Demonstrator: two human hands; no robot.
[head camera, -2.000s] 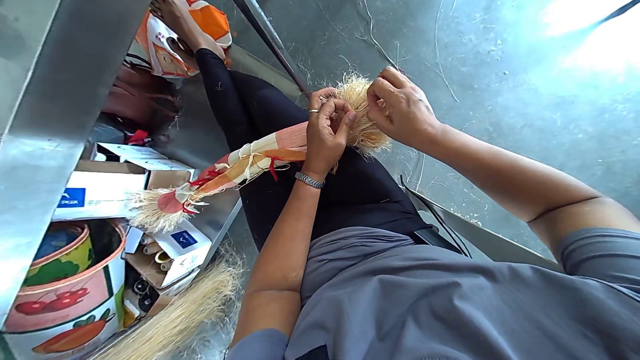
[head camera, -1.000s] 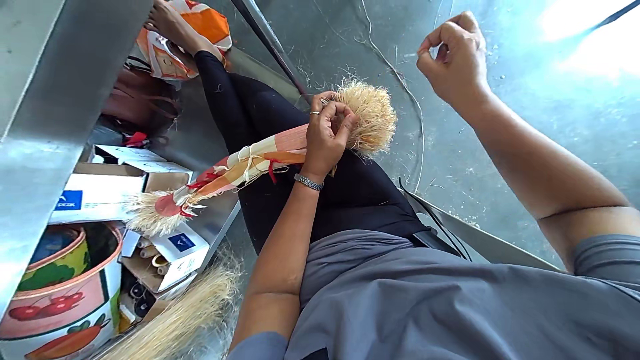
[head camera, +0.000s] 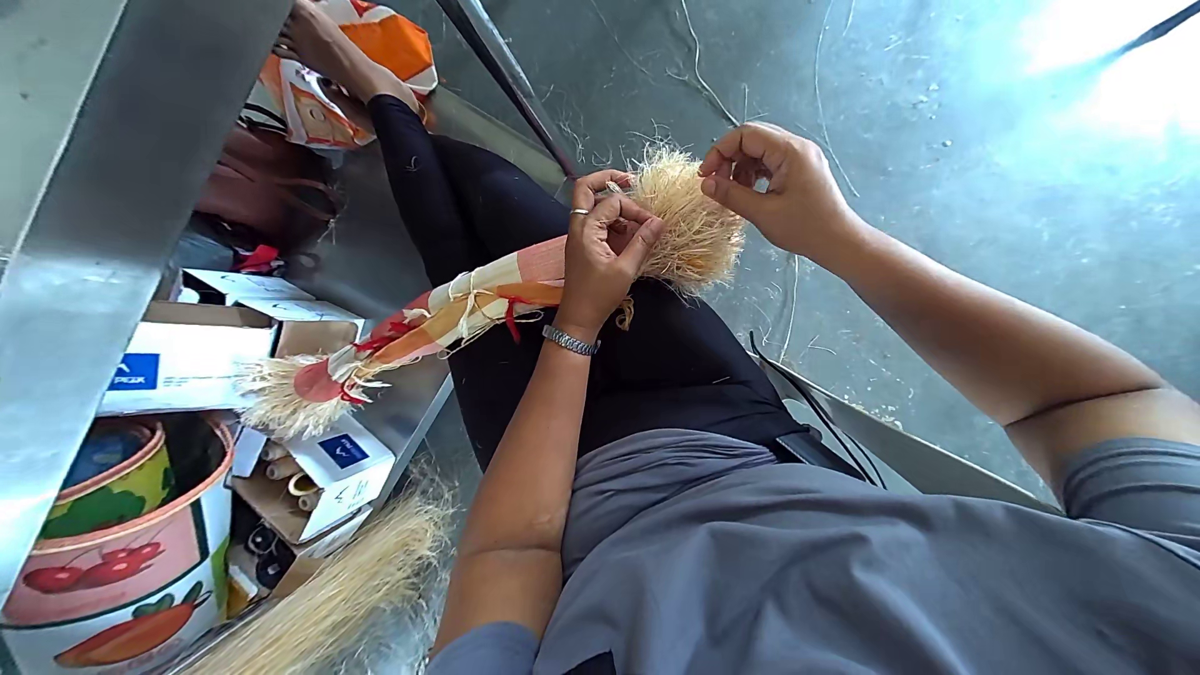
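A long bundle of woven, colour-banded fibre (head camera: 541, 264) lies across my lap, tied with pale string and red strips, with a frayed tuft at each end. My left hand (head camera: 614, 239) is at its upper right end, fingers closed on the base of the bushy straw-coloured tuft (head camera: 692, 225). My right hand (head camera: 773, 183) is raised at the right edge of that tuft, thumb and forefinger pinched together. Whether a thin fibre is between those fingertips is too small to tell. The other tuft (head camera: 300, 398) hangs to the left, over the boxes.
On the left are a metal frame (head camera: 122, 169), cardboard boxes (head camera: 206, 361), painted buckets (head camera: 122, 581) and a brown bag (head camera: 258, 192). Loose pale fibre (head camera: 347, 581) lies at lower left. A person's bare foot (head camera: 328, 52) rests by an orange and white bag (head camera: 389, 47). Fibre strands lie on the floor.
My right hand was at the tuft, swung away up and to the right, and has come back to the tuft's edge. My left hand has stayed on the bundle.
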